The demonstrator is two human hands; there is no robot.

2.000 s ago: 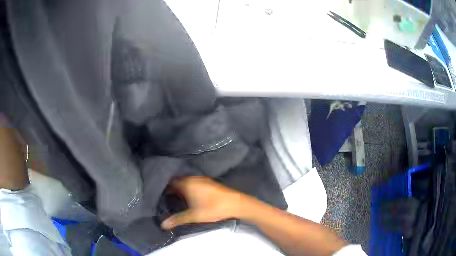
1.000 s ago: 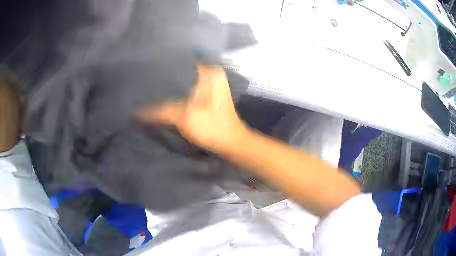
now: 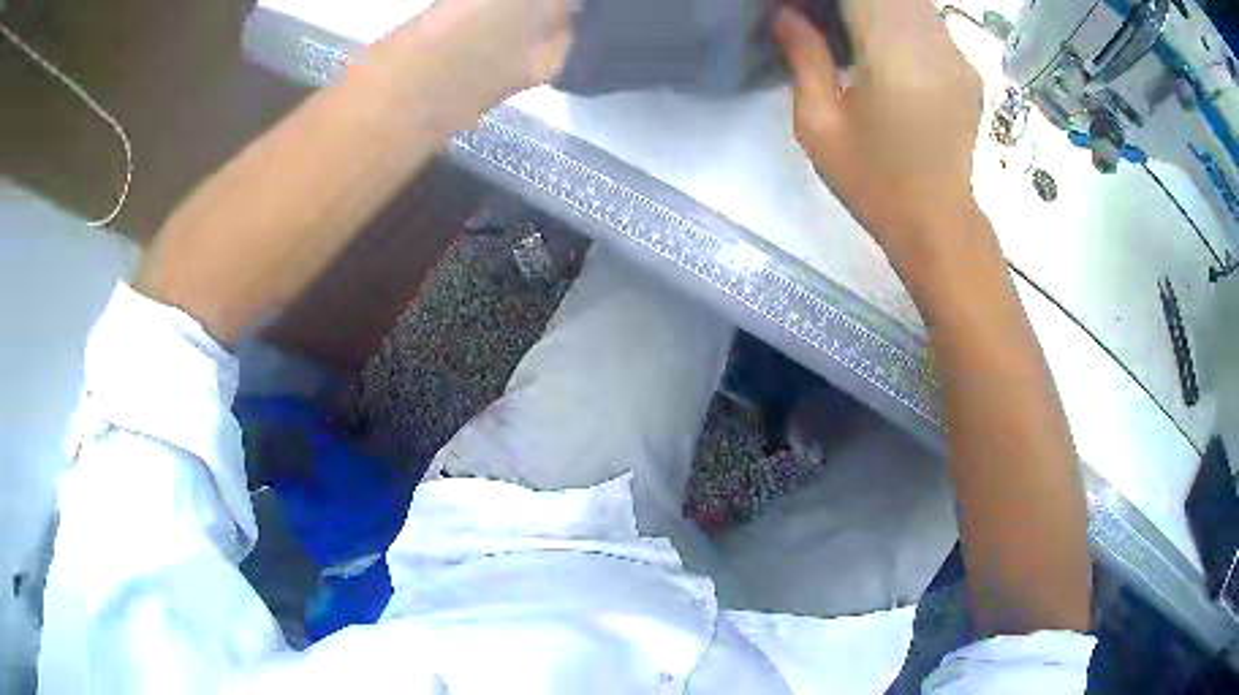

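The dark grey cloth (image 3: 673, 48) lies over the white table at the top of the head view, cut off by the picture's edge. My right hand (image 3: 890, 102) holds its right side, with the thumb on the cloth. My left hand (image 3: 533, 38) is at the cloth's left side, partly cut off by the top edge and blurred; its fingers are mostly hidden, so its grip cannot be told.
The sewing machine (image 3: 1107, 54) stands at the upper right. Black snips (image 3: 1179, 340) and a dark flat object (image 3: 1213, 509) lie on the right of the table. A ruler tape (image 3: 652, 224) runs along the table edge. A blue bin (image 3: 319, 475) is at lower left.
The grey cloth has moved off my lap and up onto the table. Both hands have moved up with it. The view has shifted, showing my lap, the floor and the sewing machine.
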